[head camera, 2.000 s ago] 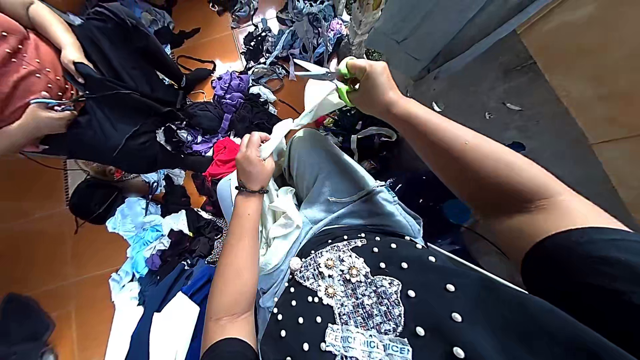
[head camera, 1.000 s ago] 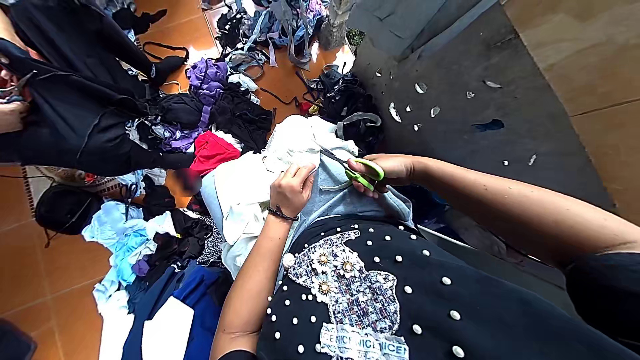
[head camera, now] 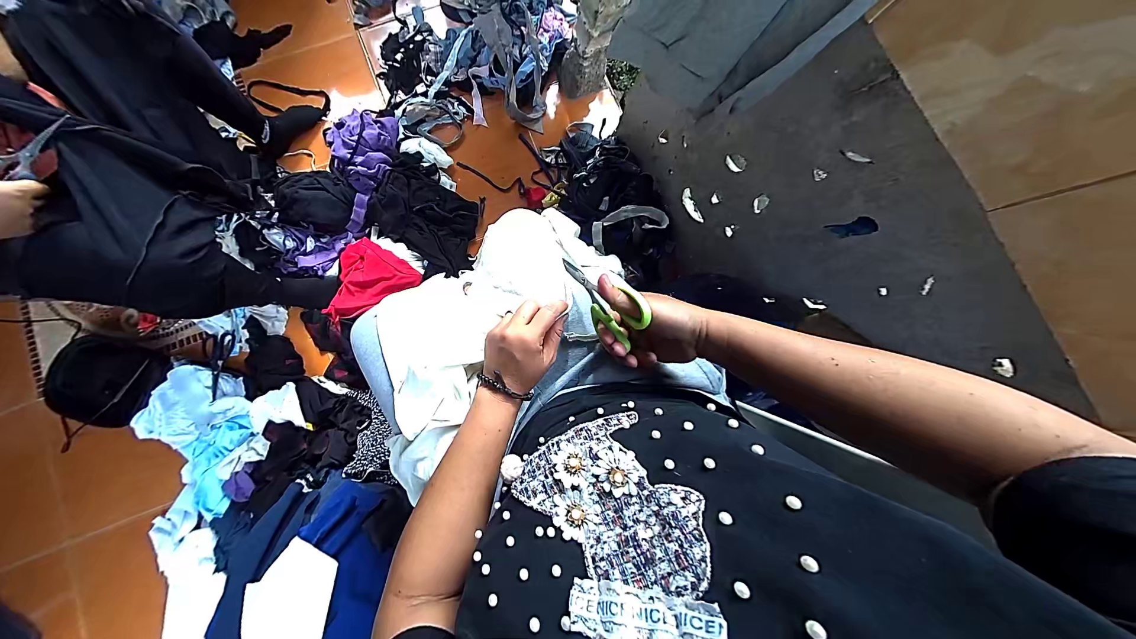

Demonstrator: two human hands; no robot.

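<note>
White fabric (head camera: 444, 328) lies bunched over my lap, on the light blue jeans (head camera: 568, 373). My left hand (head camera: 525, 344) pinches an edge of it between thumb and fingers. Just to the right, my right hand (head camera: 652, 328) is closed round the green handles of a pair of scissors (head camera: 612, 315). The blades point up and left, close against the cloth; whether they are cutting cannot be told.
Piled clothes (head camera: 213, 426) and a red cloth (head camera: 374, 277) lie at the left. Fabric strips (head camera: 497, 53) are heaped at the top. White scraps dot the grey surface (head camera: 781, 222) at right. A person in black clothing (head camera: 133, 204) holds scissors (head camera: 35, 155) at the far left.
Two seconds ago my hands held a strip of the white cloth stretched, with the scissors raised. Both hands have since come down to my lap, where the cloth is now spread and bunched.
</note>
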